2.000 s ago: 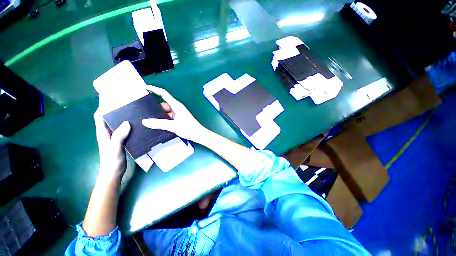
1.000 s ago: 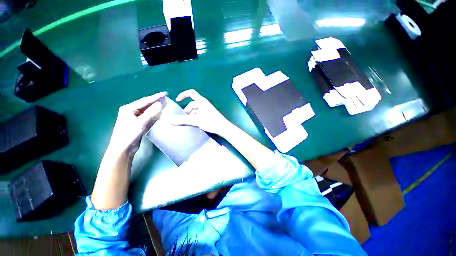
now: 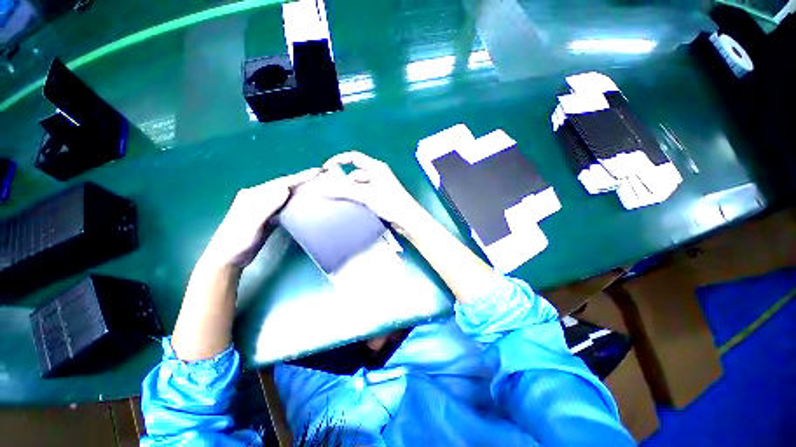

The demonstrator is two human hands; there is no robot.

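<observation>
A folding carton (image 3: 336, 231) is between my two hands above the bench's front edge. Its panel looks greyish with glare, and white flaps show at its lower end. My left hand (image 3: 257, 218) holds its upper left side. My right hand (image 3: 371, 188) holds its upper right corner, fingers bent at the top edge. My fingers hide the top end, and glare blurs the lower flaps. A pile of flat carton blanks (image 3: 489, 192), black with white flaps, lies just right of my hands.
A second blank stack (image 3: 615, 135) lies further right. A black insert block (image 3: 272, 87) stands beside an upright carton at the far side. An open black box (image 3: 83, 135) and nested inserts (image 3: 70, 327) sit left. A white tape ring (image 3: 731, 54) is far right. Brown cartons (image 3: 672, 340) are below the bench.
The carton has turned from its black panel to a paler face. My right fingers moved from the panel to the top edge. The view has shifted left, showing more of the left side.
</observation>
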